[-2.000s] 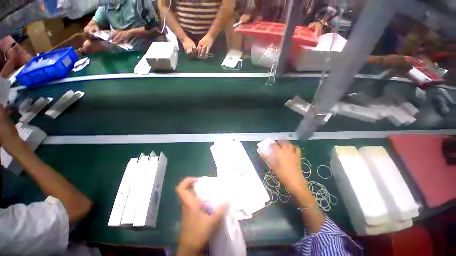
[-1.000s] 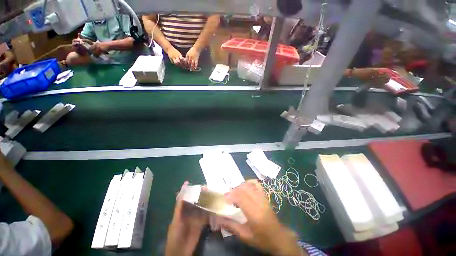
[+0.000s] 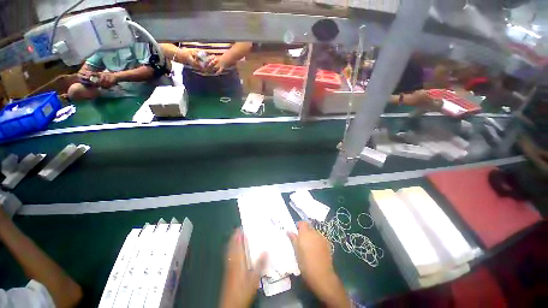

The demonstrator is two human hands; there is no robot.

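Note:
A pile of flat white cartons (image 3: 264, 219) lies on the green surface in front of me. My left hand (image 3: 241, 267) is at its left edge, thumb over the top. My right hand (image 3: 313, 258) is at its right edge, fingers on the cartons. Both hands appear to grip the flat cartons from the sides; fingers underneath are hidden. Several set-up cartons (image 3: 146, 264) stand side by side at left, flaps up at the far end, near ends cut off by the frame. Small folded leaflets (image 3: 309, 206) lie just beyond my right hand.
Rubber bands (image 3: 360, 246) lie tangled right of my right hand. Cream-white carton bundles (image 3: 420, 234) and a red mat (image 3: 481, 201) are farther right. A slanted grey post (image 3: 375, 102) rises beyond the white strip (image 3: 132, 203). A neighbour's arm (image 3: 39, 258) is at left.
The open carton I held one second ago is out of my hands. The set-up row at left looks one carton wider. My hands have lowered to the flat pile. The view has shifted.

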